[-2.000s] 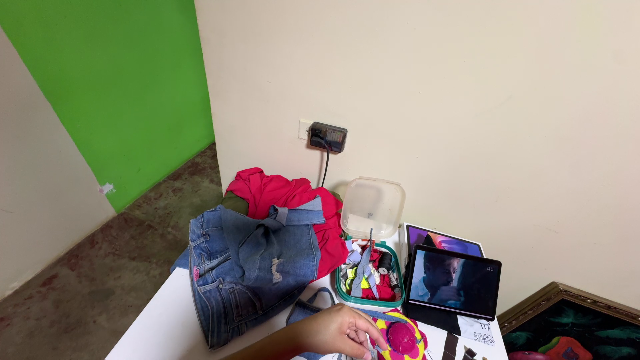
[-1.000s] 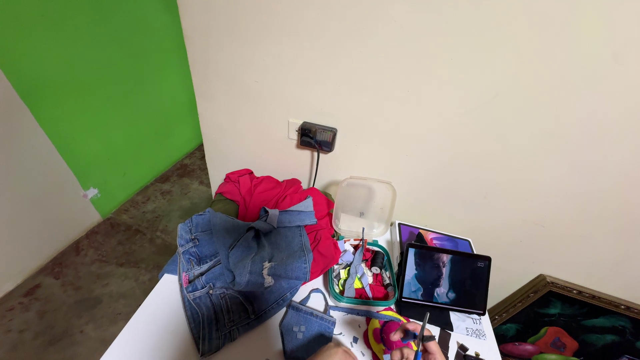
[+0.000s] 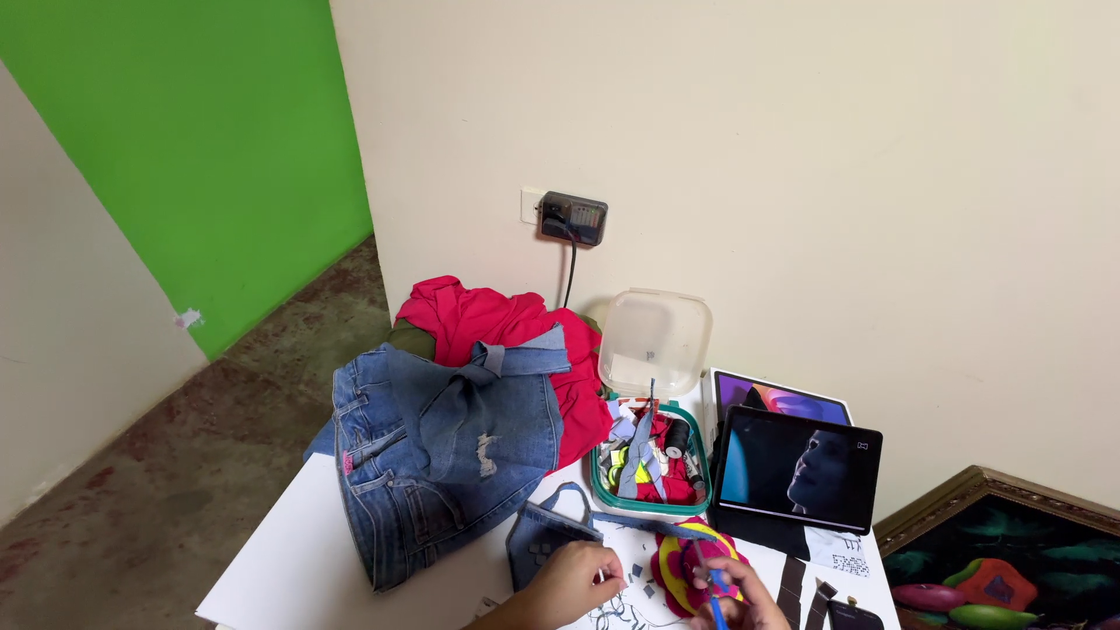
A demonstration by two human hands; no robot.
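My left hand (image 3: pixel 577 579) is low in the view, its fingertips pinched together over loose threads (image 3: pixel 617 612); whether they hold a thread is too small to tell. To its right, my right hand (image 3: pixel 739 595) has its fingers around blue-handled scissors (image 3: pixel 717 599), over a pink and yellow flower-shaped fabric piece (image 3: pixel 672 573). A small denim piece with a loop handle (image 3: pixel 529 538) lies partly behind my left hand. A denim strip (image 3: pixel 643 525) runs from it toward the fabric flower. Small dark denim scraps (image 3: pixel 648 591) lie between my hands.
Jeans (image 3: pixel 437 472) and red cloth (image 3: pixel 490 319) are heaped on the white table (image 3: pixel 280 551). A green-rimmed sewing box (image 3: pixel 604 494) holds thread spools and scraps, its clear lid (image 3: pixel 656 341) behind. A tablet (image 3: pixel 796 468) stands at right, near dark strips (image 3: pixel 791 586) and a framed painting (image 3: pixel 989 569).
My left hand has come further into view beside the small denim piece. The blue-handled scissors in my right hand have shifted left over the fabric flower.
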